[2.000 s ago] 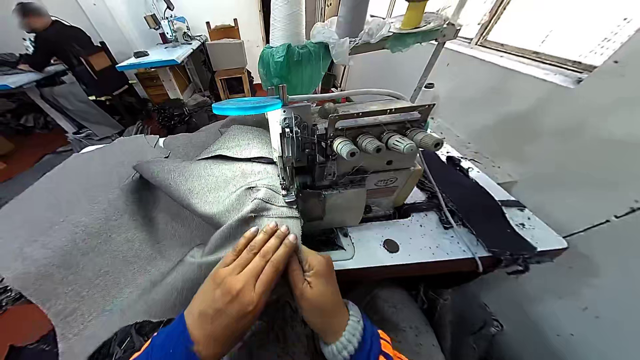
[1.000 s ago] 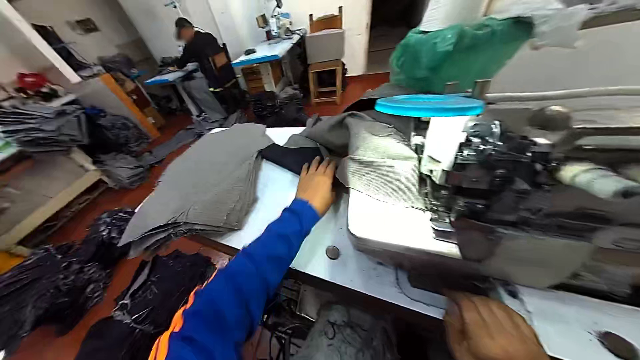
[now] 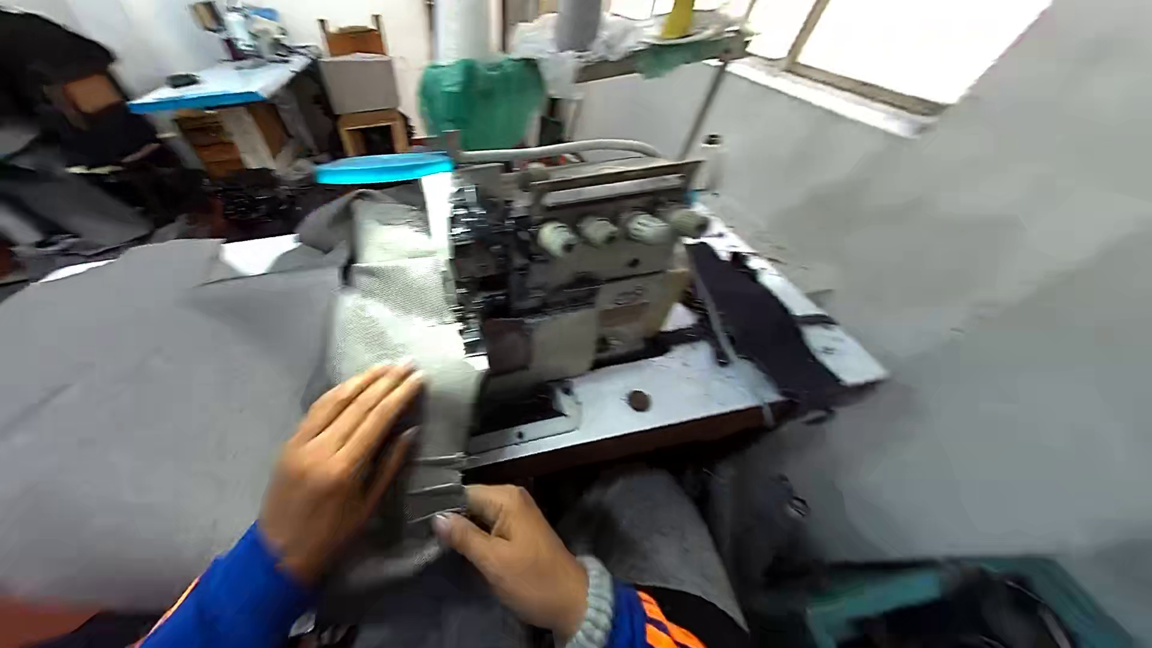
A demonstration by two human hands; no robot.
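Note:
Grey fabric [image 3: 396,333] runs along the left side of an overlock sewing machine [image 3: 576,270], its far part beside the needle area. My left hand [image 3: 342,459] lies on this fabric with its fingers together, just in front of the machine. Nearer to me, my right hand [image 3: 517,553] pinches the fabric's edge between thumb and fingers at the table's front edge. A wide grey fabric piece [image 3: 153,405] spreads over the table on the left. The needle and presser foot are too blurred to make out.
A dark fabric strip [image 3: 765,324] lies on the table [image 3: 684,387] right of the machine, near a small round disc [image 3: 638,400]. Thread cones [image 3: 576,22] stand behind. A green-blue bin [image 3: 900,603] is at lower right. Another sewing table [image 3: 225,83] and a wooden chair [image 3: 360,81] stand behind.
A second ago my left hand reached to fabric at the machine's far left; now it rests on fabric near the front. My right hand now holds the fabric's edge. The view has swung right.

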